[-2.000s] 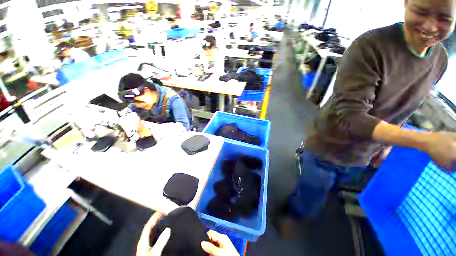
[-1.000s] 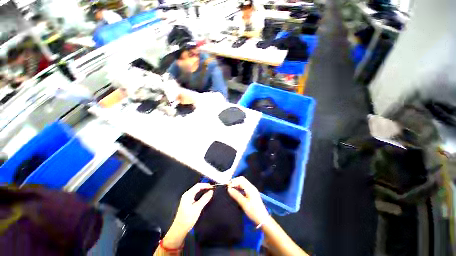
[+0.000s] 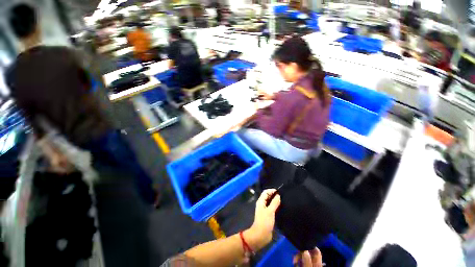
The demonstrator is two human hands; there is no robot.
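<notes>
A soft black sewn piece (image 3: 302, 215) hangs in front of me above a blue crate. My left hand (image 3: 264, 216), with a red string at the wrist, pinches at its upper left edge. A thin dark sliver with a pale glint shows at these fingertips; I cannot tell if it is a tool or the edge. My right hand (image 3: 310, 258) is cut off by the bottom edge; its fingers are at the piece's lower edge. Another black piece (image 3: 393, 256) lies on the white table (image 3: 401, 208) at the lower right.
A blue crate (image 3: 190, 207) of tangled black work stands left of my hand. A smaller blue crate (image 3: 273, 255) is below the piece. A seated person in purple (image 3: 294, 117) works at a table ahead. A blurred person in dark clothes (image 3: 60, 96) stands at the left.
My view has swung left, so the white table now lies at the right. The black piece is raised and spread between my hands. My right hand is now mostly out of view.
</notes>
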